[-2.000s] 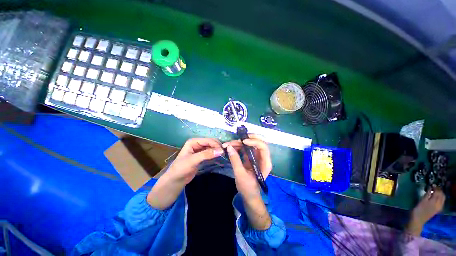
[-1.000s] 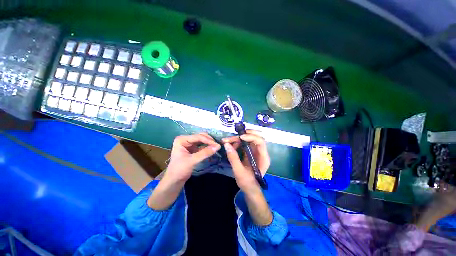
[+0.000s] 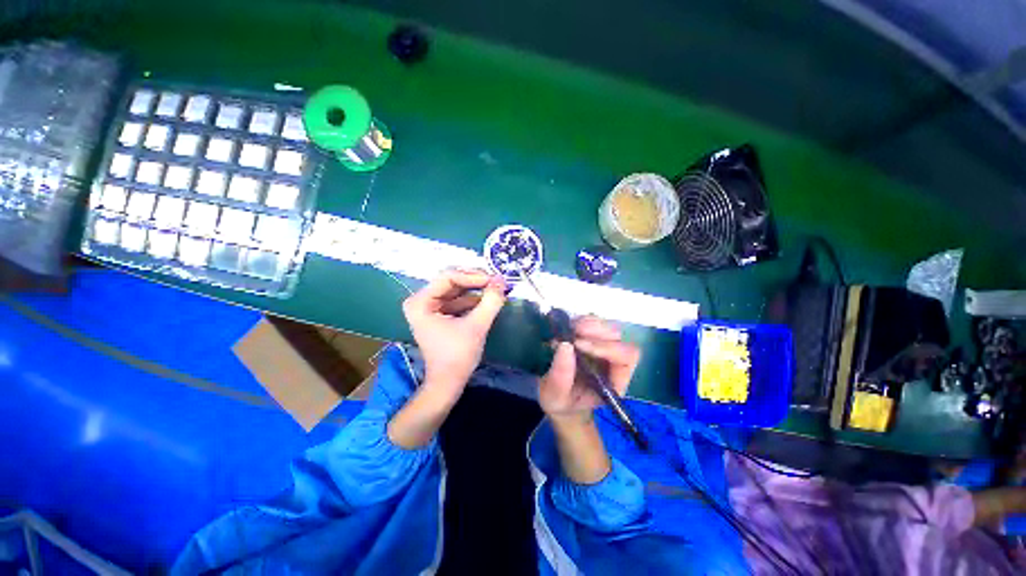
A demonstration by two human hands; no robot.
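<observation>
My right hand (image 3: 591, 366) holds the black soldering iron (image 3: 604, 392) like a pen, its silvery tip pointing up and left toward the white-rimmed round dish (image 3: 514, 250). The dish holds dark and silvery bits. My left hand (image 3: 452, 321) has its thumb and fingers pinched together just below and left of the dish. The thing in that pinch is too small to make out. A thin wire runs toward my left hand. The green solder spool (image 3: 338, 117) stands at the upper left. The white strip (image 3: 613, 304) passes under the work.
A clear tray of white squares (image 3: 194, 176) lies left of the spool. A jar with amber contents (image 3: 639, 212), a dark round part (image 3: 596, 264) and a fan (image 3: 726, 210) are right of the dish. A blue bin of yellow pieces (image 3: 774, 377) is at right. Another person's pink sleeve shows lower right.
My left hand has moved up and right to the dish's edge. My right hand has moved apart from it, down and right, and the iron's tip now points below the dish's middle.
</observation>
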